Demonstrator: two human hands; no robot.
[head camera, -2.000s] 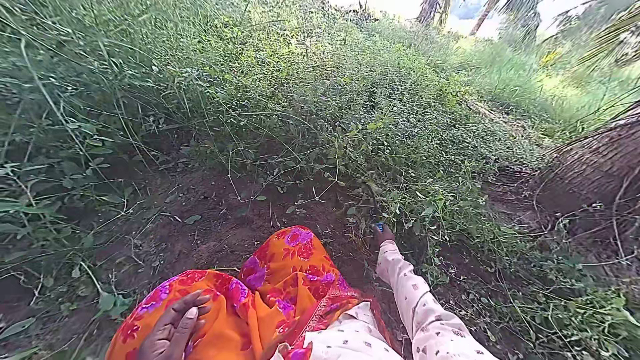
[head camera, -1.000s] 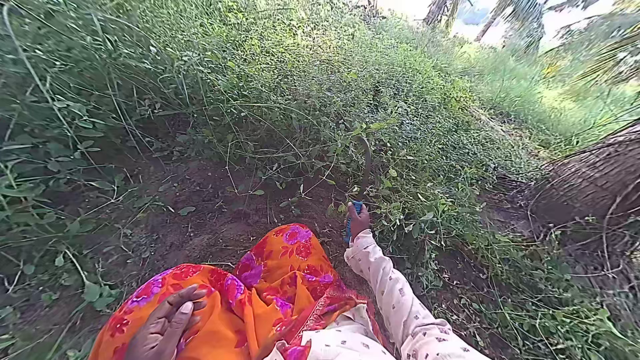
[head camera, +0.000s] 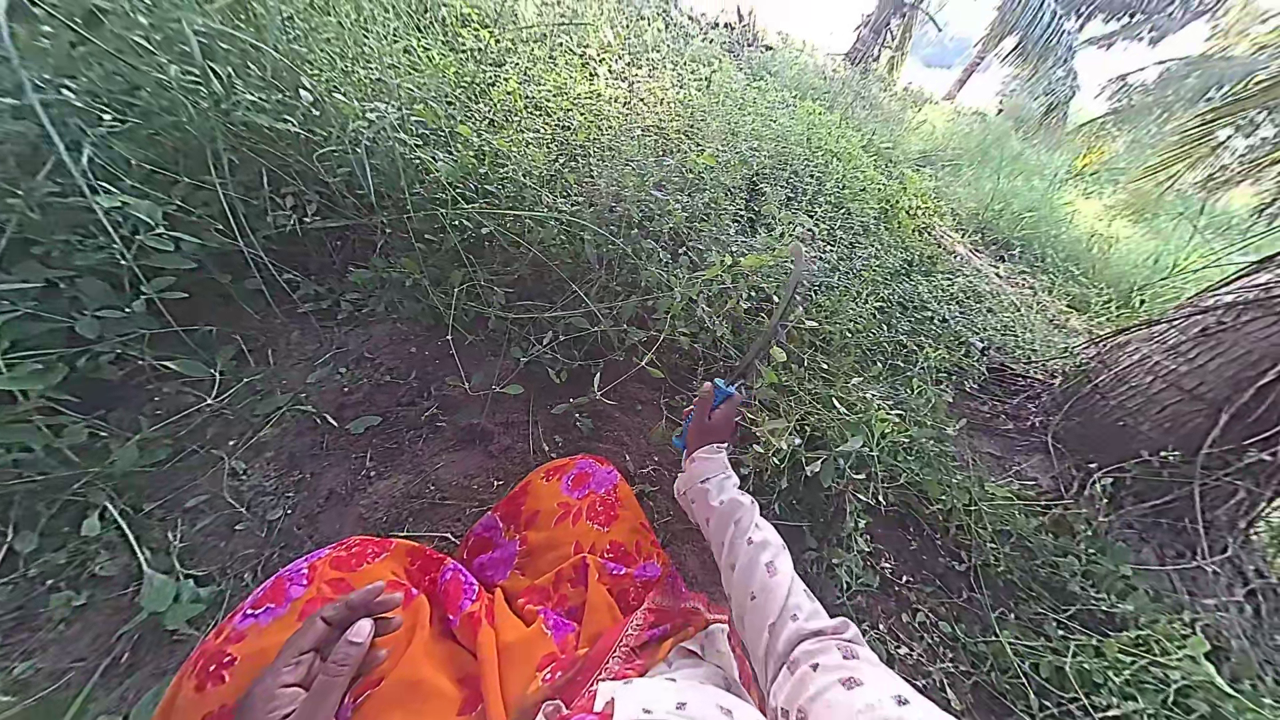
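My right hand (head camera: 712, 418) is closed round the blue handle of a sickle (head camera: 768, 335), in front of my knees. Its curved dark blade points up and away, among the leafy green weeds (head camera: 640, 240). My left hand (head camera: 325, 655) rests over the orange floral cloth (head camera: 425, 600) on my left knee, fingers loosely bent and slightly apart, with nothing seen in it. Brown soil (head camera: 390, 420) shows between my knees and the weeds.
A thick tree trunk (head camera: 1180, 370) stands at the right, with dry roots or stems beside it. Low creeping plants (head camera: 1080, 640) cover the ground at the lower right. Palm fronds (head camera: 1220, 130) hang at the upper right.
Two seconds ago my right hand was lower among the weeds and the blade could not be made out; now hand and blade show plainly. My left hand stays over the knee.
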